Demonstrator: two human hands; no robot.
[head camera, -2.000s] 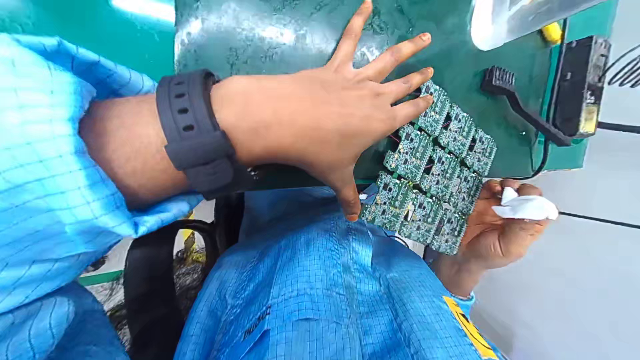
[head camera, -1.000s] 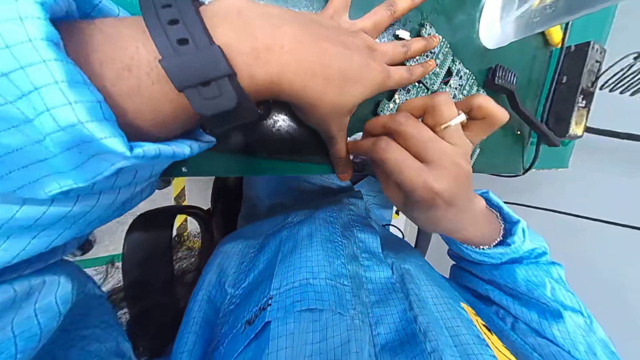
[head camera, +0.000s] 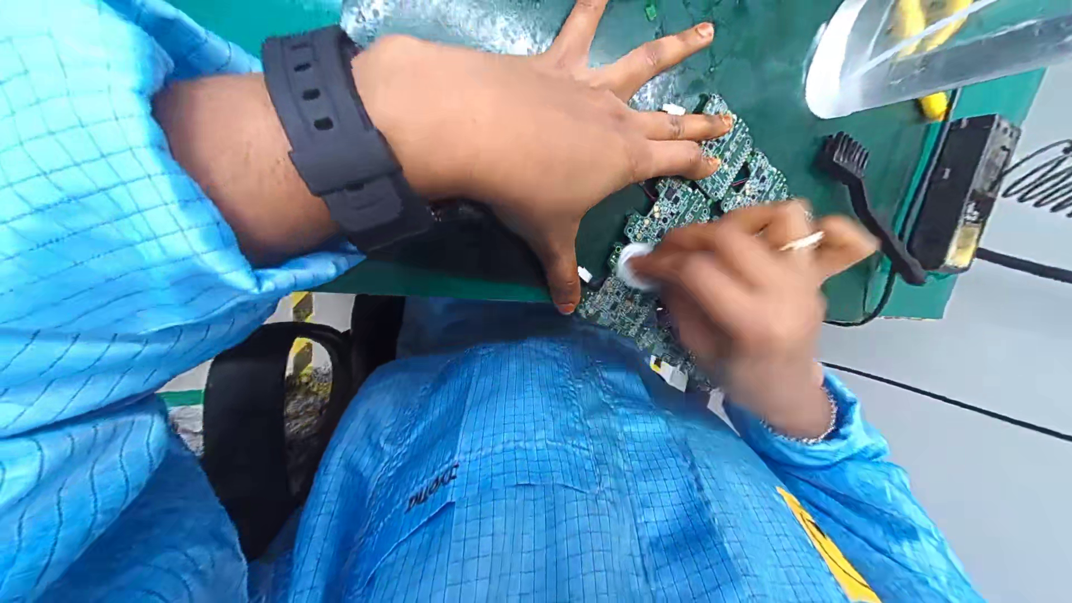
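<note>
A panel of several green printed circuit boards (head camera: 618, 308) lies at the front edge of the green work surface, partly hidden by both hands. My left hand (head camera: 519, 134) is spread palm down, two fingertips resting on the panel's upper part and the thumb at the table edge. My right hand (head camera: 745, 293), blurred, is over the panel with a white wad of cloth or tissue (head camera: 636, 266) pinched in its fingers against the boards. Small white connectors show near the panel's edges.
A black brush (head camera: 847, 159) lies right of the panel, beside a black box-shaped device (head camera: 963, 197) with cables. A clear plastic container (head camera: 930, 50) stands at the upper right, near something yellow. The green table mat (head camera: 779, 75) extends beyond the boards. A black chair part (head camera: 251, 419) shows at lower left.
My right hand has come from the panel's right side to over the boards, with the white wad now against them. My left hand stays spread at the panel.
</note>
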